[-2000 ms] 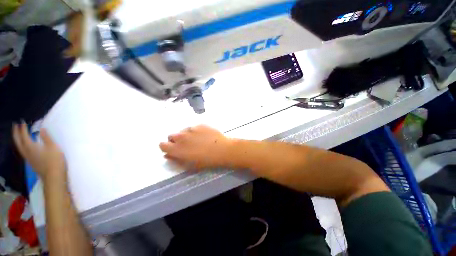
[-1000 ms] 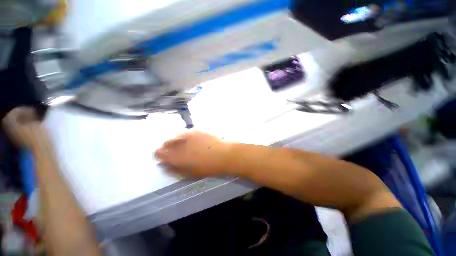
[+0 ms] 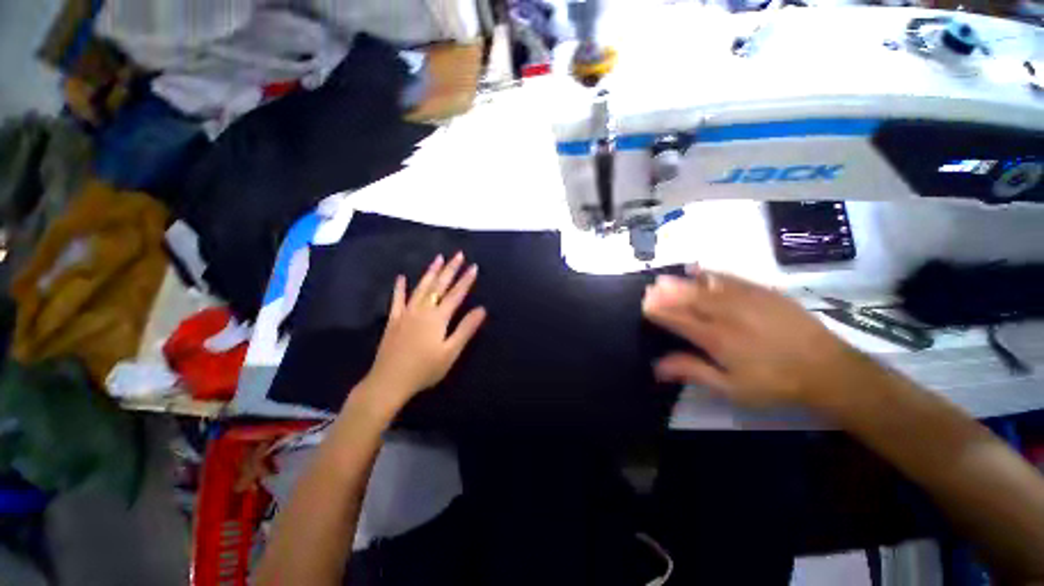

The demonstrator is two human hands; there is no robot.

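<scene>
A large flat black garment panel point(image 3: 515, 332) lies on the white table, below and left of the needle area of the sewing machine point(image 3: 778, 160). My left hand point(image 3: 426, 332) rests flat on the panel's left half with fingers spread. My right hand point(image 3: 744, 338), slightly blurred, is at the panel's right end, just below the presser foot point(image 3: 643, 238). Its fingertips are over the cloth edge; whether they pinch it I cannot tell. The panel's top edge has a step near the presser foot, and its front edge reaches the table's front edge.
Black cloth heap point(image 3: 286, 160) at upper left, mustard heap point(image 3: 92, 275) far left, and red cloth point(image 3: 204, 353) beside the table. Red basket point(image 3: 229, 504) lower left. Phone point(image 3: 811, 232), snips point(image 3: 876, 324) and black bundle point(image 3: 973, 293) lie right of the needle.
The view has swung left. A black panel now covers the bed where only white surface showed. My left hand has come from the left-side heap onto the table; my right hand has moved right, beside the presser foot.
</scene>
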